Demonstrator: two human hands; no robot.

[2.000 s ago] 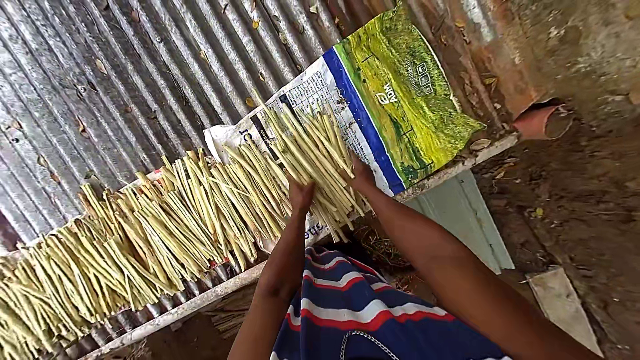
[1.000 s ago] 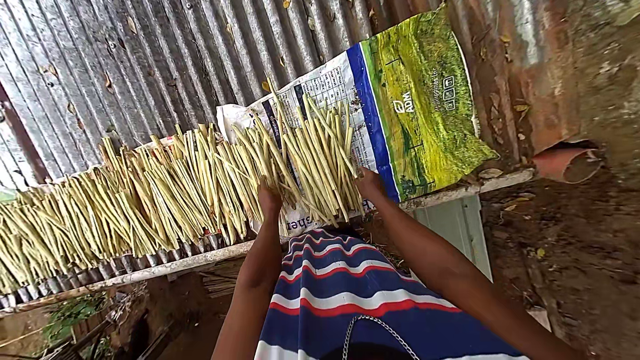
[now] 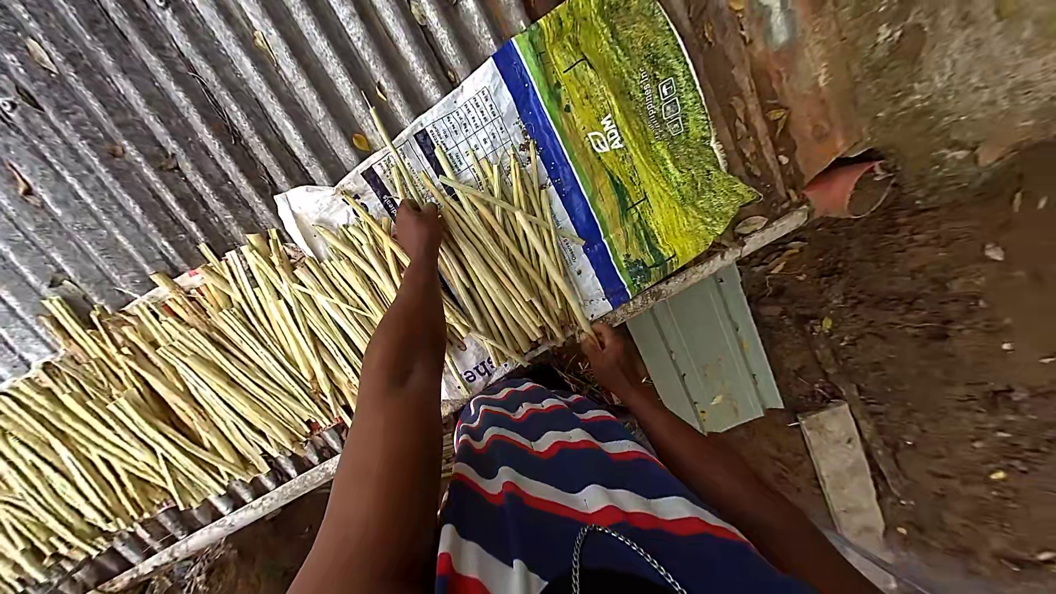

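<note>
Many pale yellow-green plant stalks [image 3: 223, 363] lie side by side in a long row. The right end of the row rests on a flattened woven feed sack [image 3: 615, 140], white with a blue band and a green and yellow end. My left hand [image 3: 418, 231] is on the upper part of the stalks, its fingers closed around a few that point up and left. Near the sack's lower edge, my right hand [image 3: 606, 355] grips the lower end of a stalk at the right side of the spread pile [image 3: 503, 256].
Corrugated metal sheet [image 3: 190, 107] lies under and beyond the stalks, with dry leaves on it. A narrow edge rail [image 3: 693, 285] runs along the near side. Right of me are a grey-green metal panel [image 3: 705, 355], a board [image 3: 843, 470], and a reddish pipe-like piece [image 3: 841, 190].
My left hand has moved from the lower part of the stalks to their upper part. My right hand has moved down to the sack's near edge. The view has tilted.
</note>
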